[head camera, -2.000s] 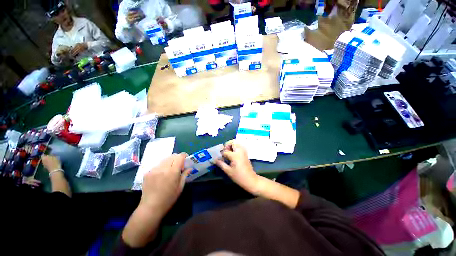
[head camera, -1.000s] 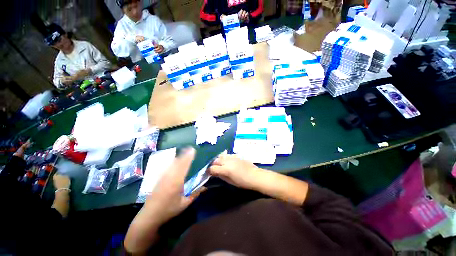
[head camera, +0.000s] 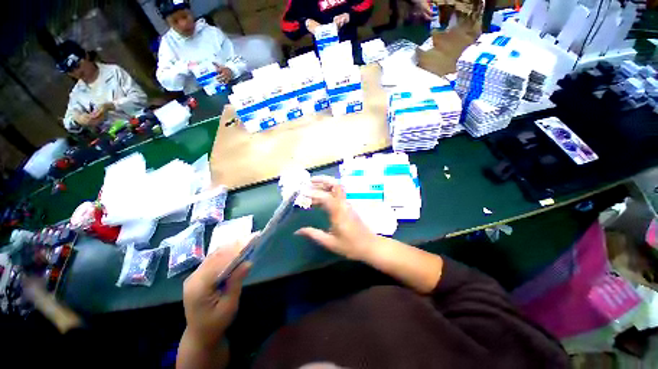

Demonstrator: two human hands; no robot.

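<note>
My left hand [head camera: 209, 288] holds a folding carton [head camera: 261, 234] by its lower end, seen nearly edge-on and tilted up to the right. My right hand [head camera: 343, 223] is at the carton's upper end, thumb apart from the other fingers; whether its fingertips touch the carton or a paper piece is unclear. A small heap of white paper inserts [head camera: 294, 180] lies just behind, partly hidden by the hand and carton. Flat cartons with blue bands [head camera: 395, 189] lie in a loose pile right of my right hand.
Erected cartons [head camera: 278, 101] stand on the tan board [head camera: 303, 148]. Carton stacks [head camera: 415, 122] are right of it. Filled bubble bags [head camera: 186, 249] and a flat bag [head camera: 231, 232] lie left. Black trays [head camera: 527, 166] are at right. Co-workers sit across the bench; a blurred arm is at lower left.
The carton has turned from lying low between both hands to a raised, edge-on tilt in my left hand. My right hand has moved up and its fingers have spread.
</note>
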